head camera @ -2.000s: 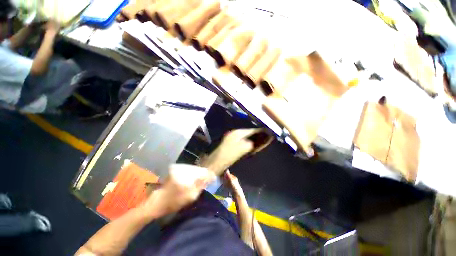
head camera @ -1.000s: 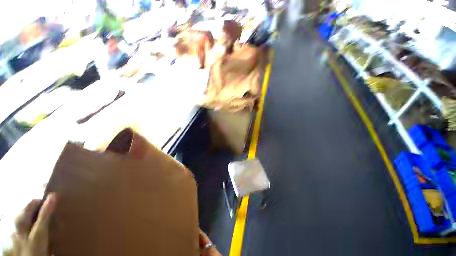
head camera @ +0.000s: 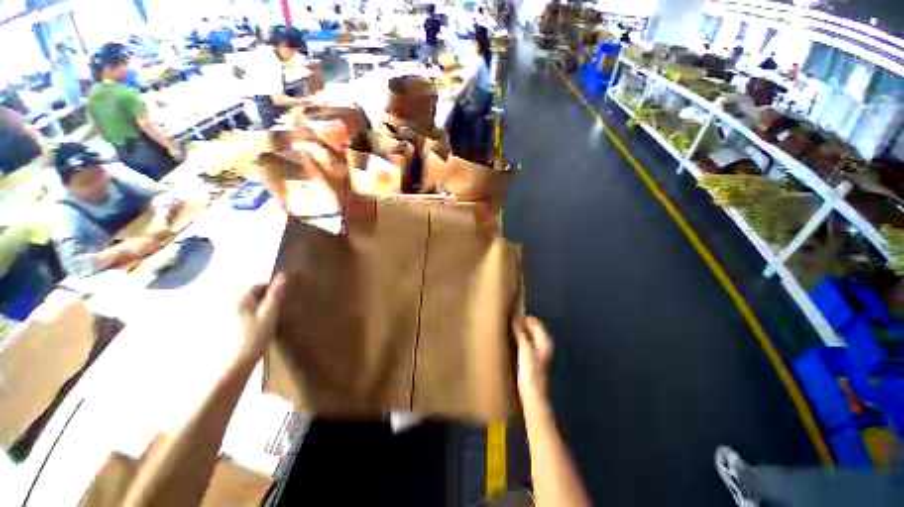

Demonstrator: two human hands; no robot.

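A brown bag body panel [head camera: 396,307] with a dark vertical seam near its middle is held up in front of me, over the bench end and the dark floor. My left hand [head camera: 262,312] grips its left edge. My right hand [head camera: 533,352] grips its right edge. The fingers behind the panel are hidden. Just beyond its top edge, several upright open-topped brown bag bodies [head camera: 406,139] stand grouped on the bench.
The white bench [head camera: 213,327] runs along the left, with a brown panel [head camera: 45,366] on it. Several people work beyond it, one in a green shirt [head camera: 119,114]. A yellow-lined aisle [head camera: 624,327], white racks [head camera: 803,228] and blue bins [head camera: 843,337] are right. A shoe [head camera: 735,475] shows low right.
The view has swung from the lap board to the aisle and levelled. The brown panel has moved from lower left to the centre, held out between both hands near the grouped bags.
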